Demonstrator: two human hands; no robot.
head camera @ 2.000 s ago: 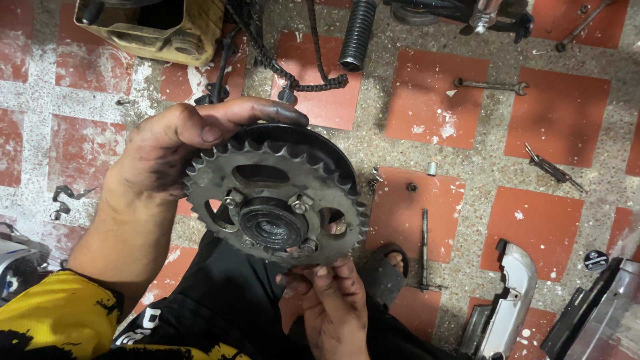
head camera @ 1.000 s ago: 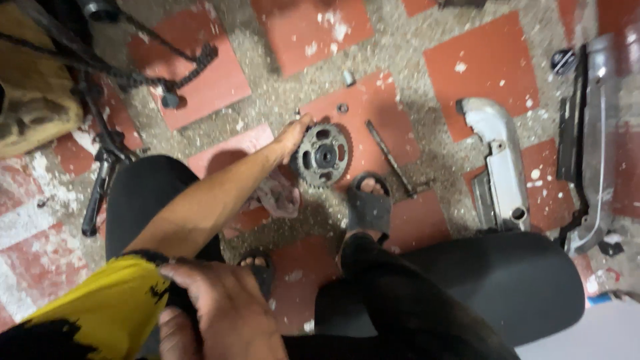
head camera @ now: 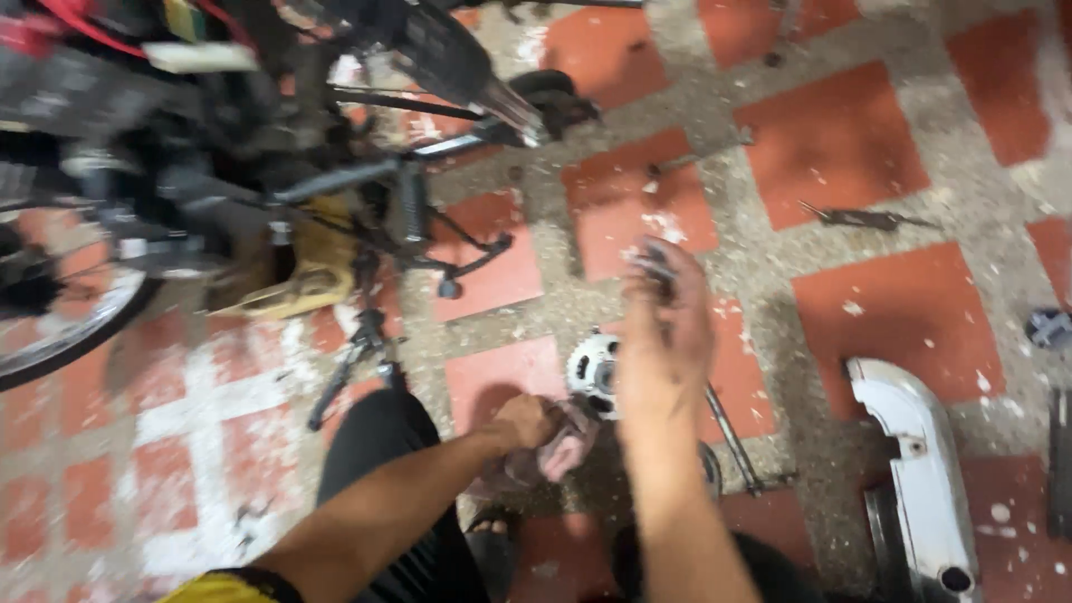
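Note:
My left hand [head camera: 529,421] reaches down to the floor and grips a pinkish cloth rag [head camera: 569,444]. Just right of the rag, a rear sprocket [head camera: 593,373] lies on the tiles, partly covered by my right hand. Raised above the floor, my right hand [head camera: 670,318] is blurred, with its fingers curled; whether anything is in it cannot be made out. A metal rod, perhaps an axle [head camera: 730,440], lies to the right of my right forearm.
A partly dismantled motorcycle [head camera: 209,167] fills the upper left, with a wheel [head camera: 92,335] and a yellowish container [head camera: 322,280] beside it. On the right lie a silver-white cover [head camera: 917,477] and a thin dark tool [head camera: 871,219]. My knees and sandalled feet are below.
The sprocket was held in my hands two seconds ago and now lies on the floor. My left hand has moved from it to the rag. My right hand has lifted forward. The view has shifted strongly.

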